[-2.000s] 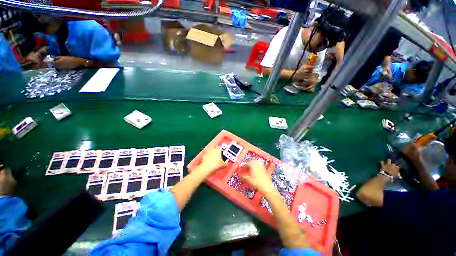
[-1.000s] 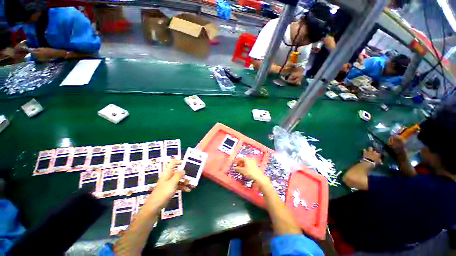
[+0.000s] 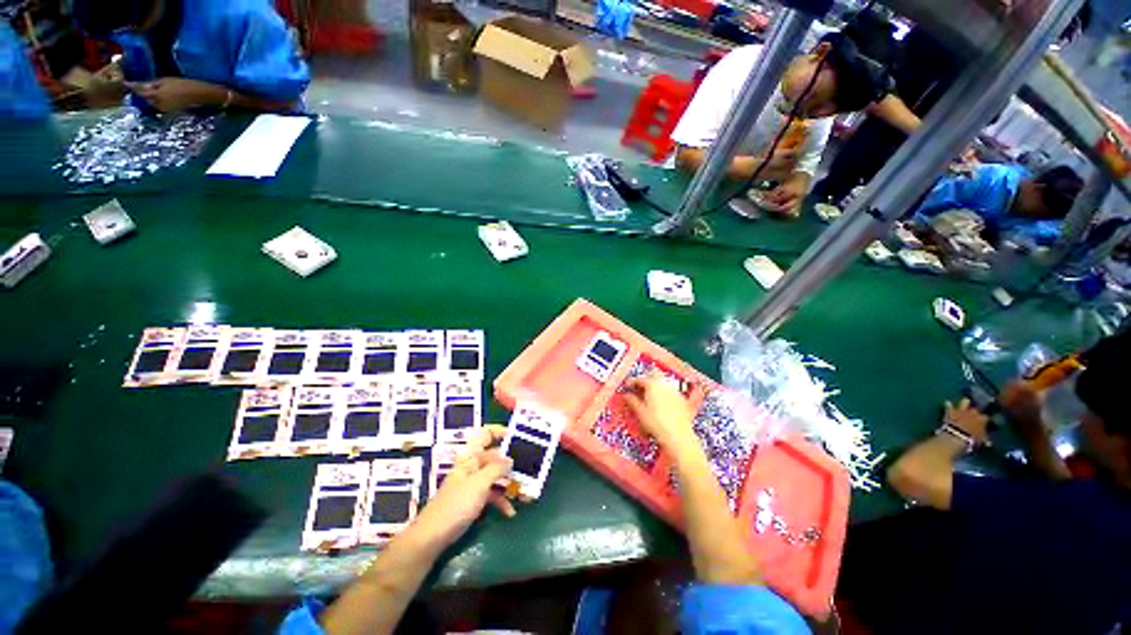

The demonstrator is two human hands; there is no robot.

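Observation:
My left hand [image 3: 469,481] holds a white-pink screen board [image 3: 531,449] with a dark window, raised beside the near left edge of the tray. My right hand [image 3: 660,409] is over the small loose parts [image 3: 624,428] in a middle compartment of the salmon-red parts tray [image 3: 533,366]. Its fingertips point down among the parts; whether they pinch one cannot be told. Another small board [image 3: 603,354] lies in the tray's upper left compartment. More screen boards [image 3: 362,416] lie in rows on the green surface left of my left hand.
White housings [image 3: 299,251] are scattered beyond the rows. A clear plastic bag [image 3: 759,370] and white strips [image 3: 843,434] lie at the tray's far right side. A metal post [image 3: 856,217] rises behind them. A dark blurred shape [image 3: 149,558] blocks the lower left. People work across and at right.
The view has shifted. Since two seconds ago, my left hand has moved out of the tray and now holds a board beside it. My right hand remains over the small parts.

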